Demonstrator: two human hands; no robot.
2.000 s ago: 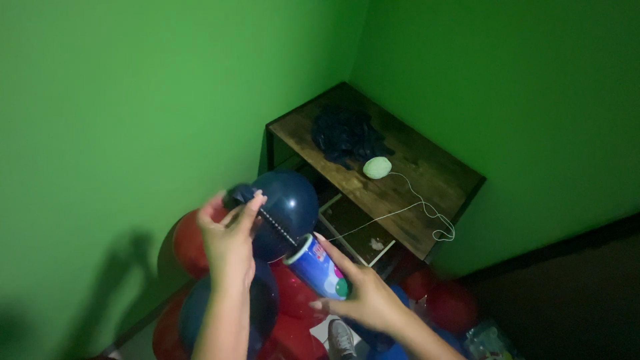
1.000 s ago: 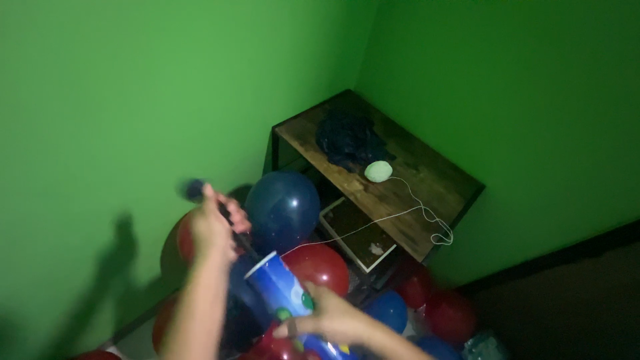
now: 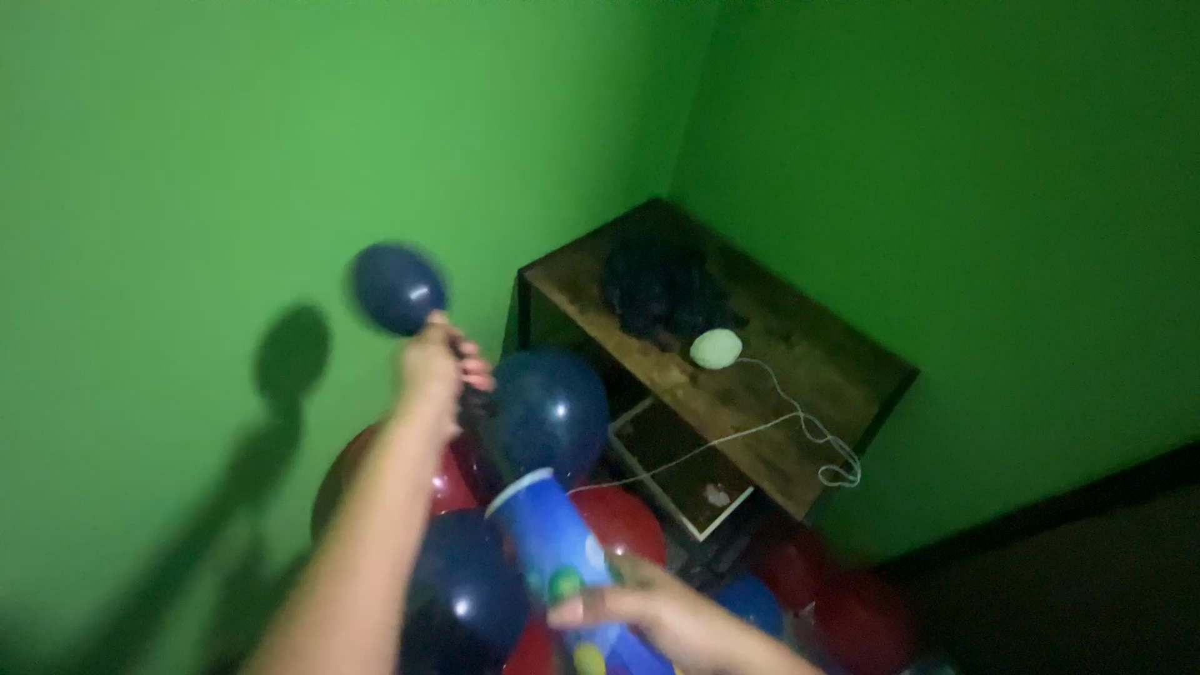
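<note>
My left hand [image 3: 441, 370] grips the neck of a small, partly inflated dark blue balloon [image 3: 396, 286], raised in front of the green wall. Something dark shows below my fingers, too blurred to name. In my right hand [image 3: 647, 600] is a blue balloon pump [image 3: 553, 539] with a white rim and green and yellow marks, held tilted with its rim toward the upper left. Larger inflated balloons lie behind and under both hands, among them a dark blue one [image 3: 553, 412] and a red one [image 3: 623, 525].
A wooden-topped stand [image 3: 797, 403] holds a dark crumpled heap [image 3: 666, 286] and a pale ball of string [image 3: 716, 348]. Its loose string [image 3: 722, 439] runs down to the balloons. A white-edged tray [image 3: 698, 534] shows below the top. More red balloons [image 3: 858, 614] lie lower right.
The balloon in my left hand has swelled from a limp, dark piece to a small round shape. My right hand and the pump have moved lower and apart from my left hand.
</note>
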